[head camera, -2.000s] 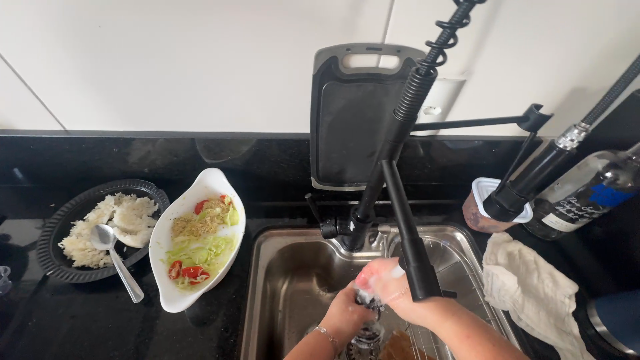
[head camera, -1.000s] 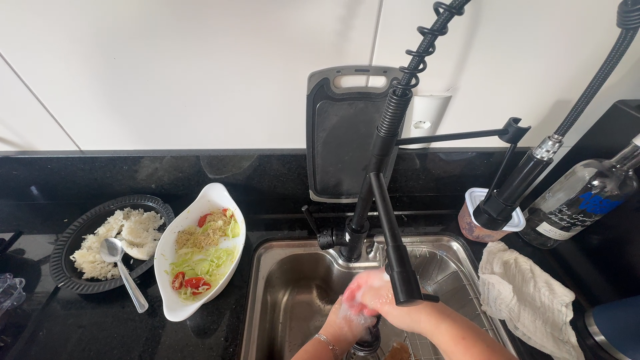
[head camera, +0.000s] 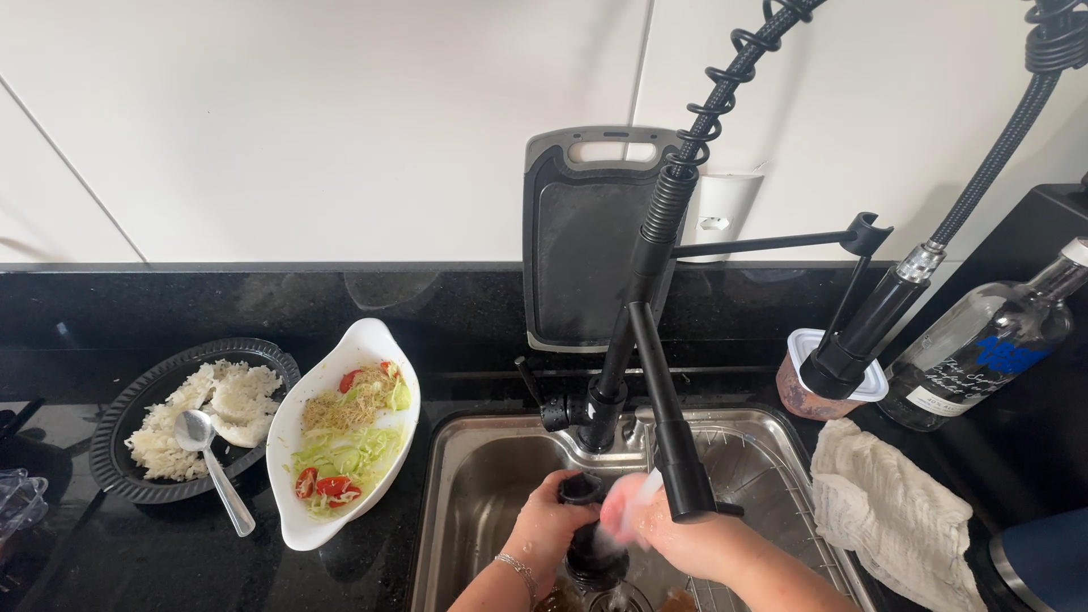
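My left hand (head camera: 548, 523), with a bracelet at the wrist, grips a black cylindrical part (head camera: 585, 501) over the stainless steel sink (head camera: 476, 476). Close beside it, my right hand (head camera: 659, 518) holds a pink, blurred thing (head camera: 625, 510), which looks like a sponge, against or near the black part. The spout of the black faucet (head camera: 671, 442) hangs over my right hand and hides some of it. Below my hands, other dishes in the sink show only in part, one of them clear (head camera: 620, 597).
Left of the sink stand a white oval dish of salad (head camera: 285, 484) and a black plate of rice (head camera: 106, 450) with a metal spoon (head camera: 225, 493). A cutting board (head camera: 595, 246) leans behind. At right are a plastic tub (head camera: 799, 387), glass bottle (head camera: 960, 340), white cloth (head camera: 892, 518) and wire rack (head camera: 765, 476).
My left hand now shows the black part upright in its grip; earlier it was mostly hidden. The pink thing has shifted to the black part's right side.
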